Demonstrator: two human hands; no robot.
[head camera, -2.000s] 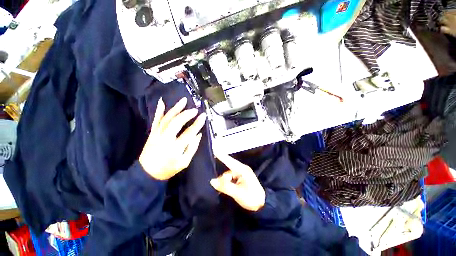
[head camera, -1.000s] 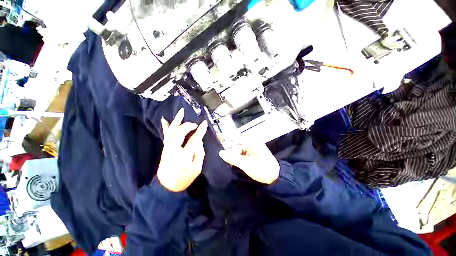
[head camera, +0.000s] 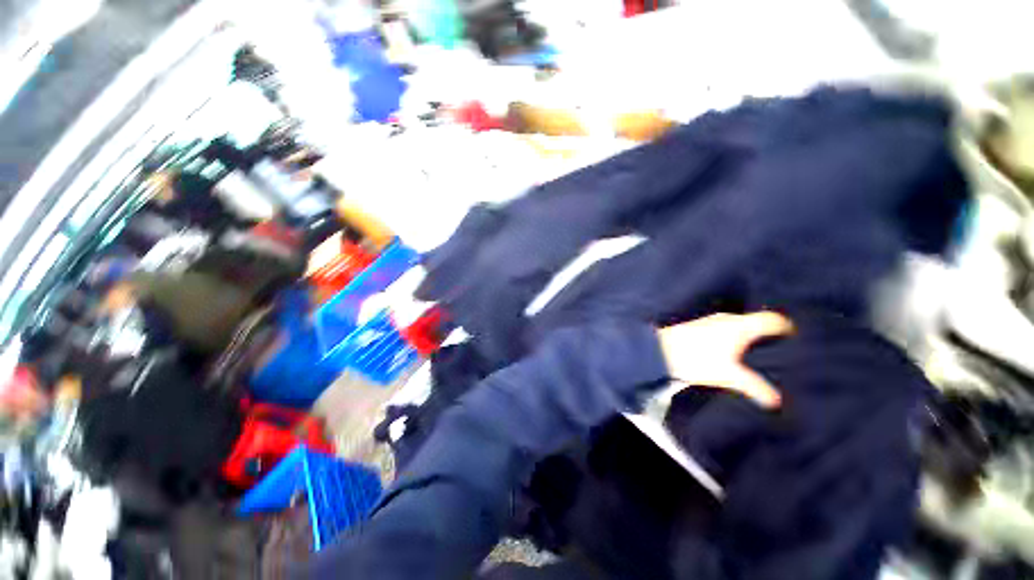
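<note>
The view is strongly blurred. My left hand (head camera: 726, 354) lies at the centre right on the navy garment pieces (head camera: 794, 193), thumb and fingers apart; the blur hides whether it grips cloth. My left sleeve runs up from the lower left. The navy cloth spreads in a large heap from the centre to the right, above and below the hand. Pale strips show between its folds. My right hand is not in view. The needle area cannot be made out.
Blue plastic crates (head camera: 338, 499) and a red plastic item (head camera: 272, 440) are on the floor at the lower left. Dark, blurred shapes, possibly people or piles, fill the far left. A white table surface (head camera: 454, 170) lies behind the cloth. Pale blurred shapes are at the right edge.
The view has swung left, away from the machine. My left hand has left the seam beside the needle area and now lies on the heap. My right hand has gone out of view.
</note>
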